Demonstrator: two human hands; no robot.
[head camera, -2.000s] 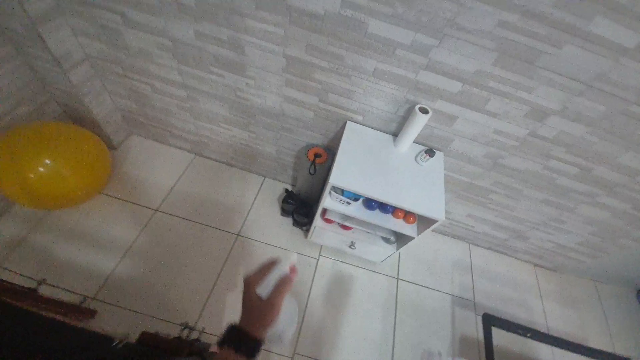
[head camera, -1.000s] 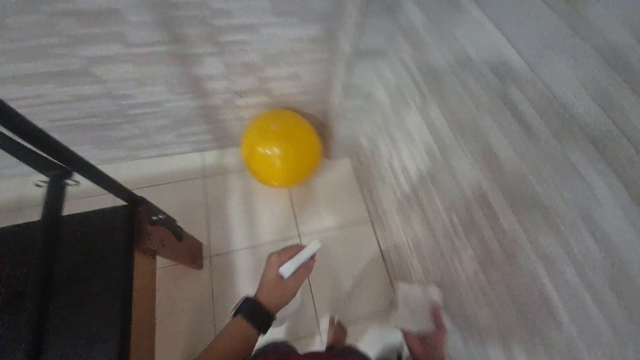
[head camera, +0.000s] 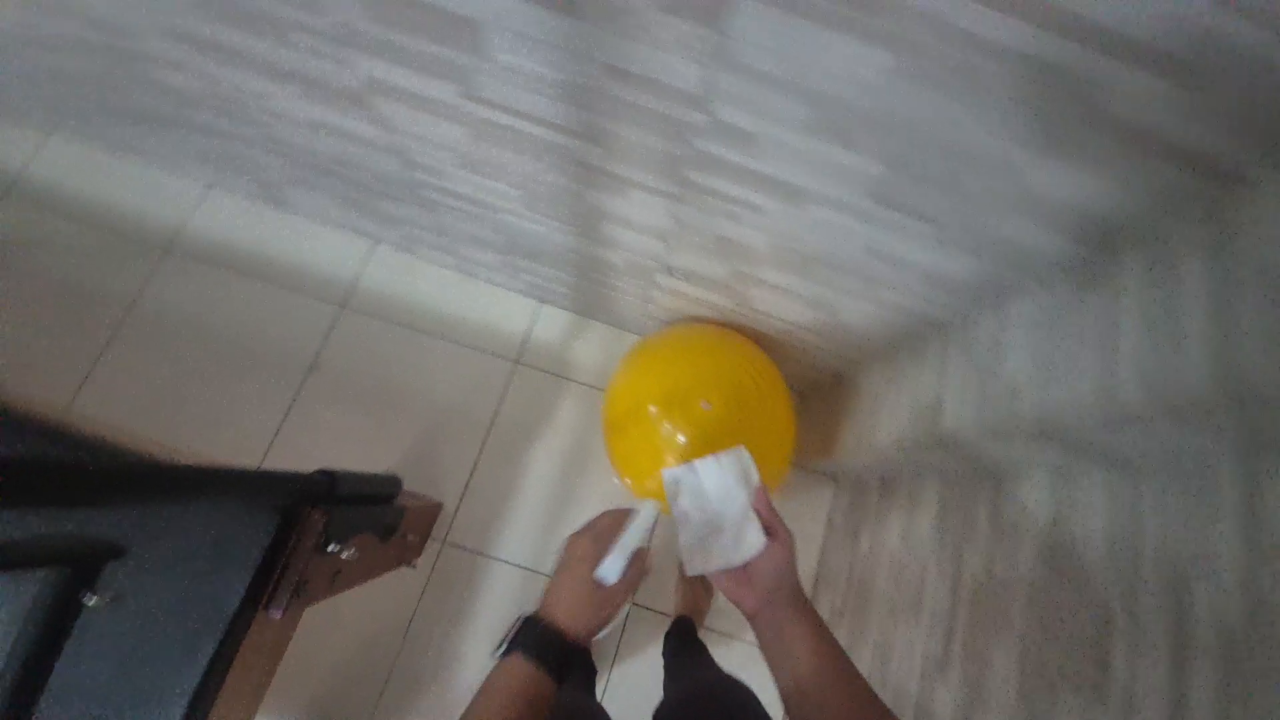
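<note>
My left hand (head camera: 590, 575), with a black watch (head camera: 545, 648) on its wrist, is closed around a small white stick-like object (head camera: 628, 543); blur hides what exactly it is. A folded white cloth or paper (head camera: 715, 510) is held in my right hand (head camera: 765, 570), just to the right of the left one. Beyond both hands a large yellow exercise ball (head camera: 700, 405) rests on the tiled floor against the wall, and the white cloth overlaps its lower edge in view.
Pale tiles (head camera: 400, 370) cover the floor. A wall with a stone-strip pattern (head camera: 480, 130) meets another wall (head camera: 1050, 520) in a corner behind the ball. At lower left stands black and brown equipment (head camera: 350, 540) with a metal bar.
The view has swung far from the white cabinet to the ball in the corner. My right hand with the white cloth has moved up beside my left hand, in front of the ball.
</note>
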